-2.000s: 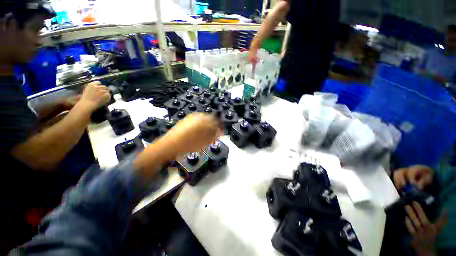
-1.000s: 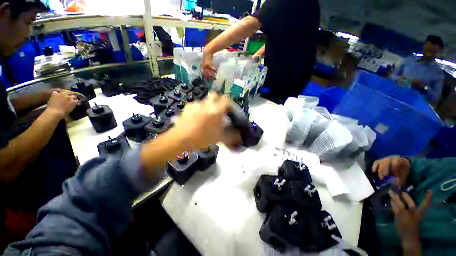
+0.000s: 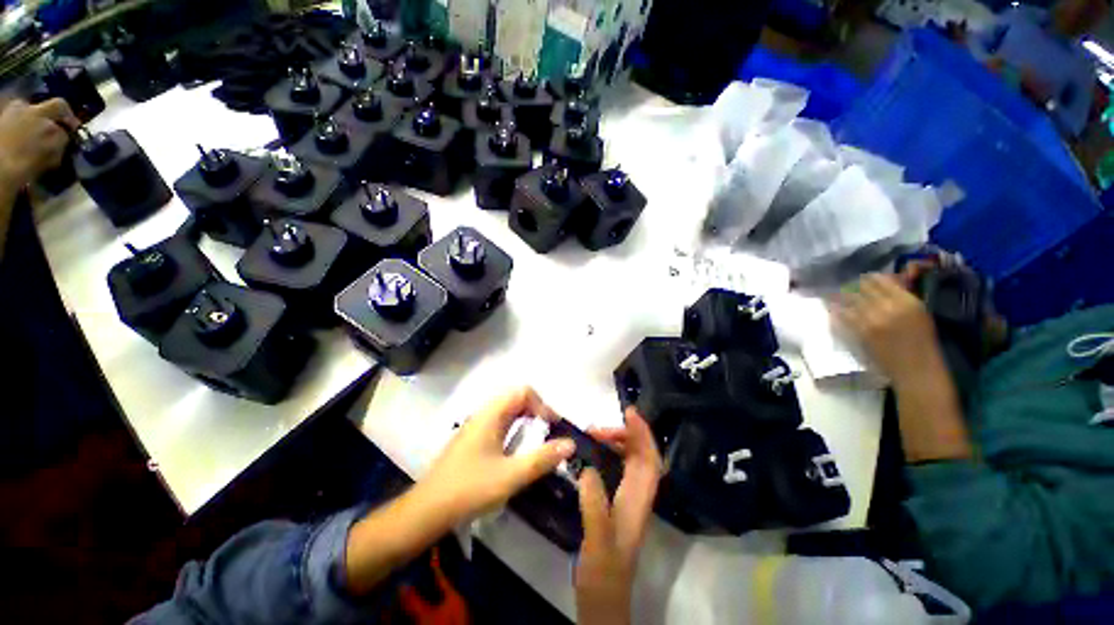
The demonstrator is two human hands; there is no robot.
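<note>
My left hand [image 3: 495, 454] pinches a small white wiping cloth [image 3: 528, 435] against a black plug-in cube [image 3: 547, 503]. My right hand [image 3: 619, 494] grips the cube's other side, above the near edge of the right table. The fingers hide part of the cube. Many black cubes stand prongs-up across both tables, such as one with a shiny round boss [image 3: 392, 308]. Several more lie with their prongs facing up or sideways in a cluster [image 3: 733, 415] just right of my hands.
Whitish printed bags [image 3: 819, 202] are piled at upper right, with white paper [image 3: 837, 342] below. A translucent bottle [image 3: 794, 592] is at the bottom right. White-and-teal boxes [image 3: 538, 37] stand behind. A green-sleeved person [image 3: 1014, 476] is right; another hand [image 3: 31, 140] is far left.
My arm has drawn back from the cubes at the back, and both hands now hold a cube near me. The view has tilted down. The green-sleeved person's hands have shifted.
</note>
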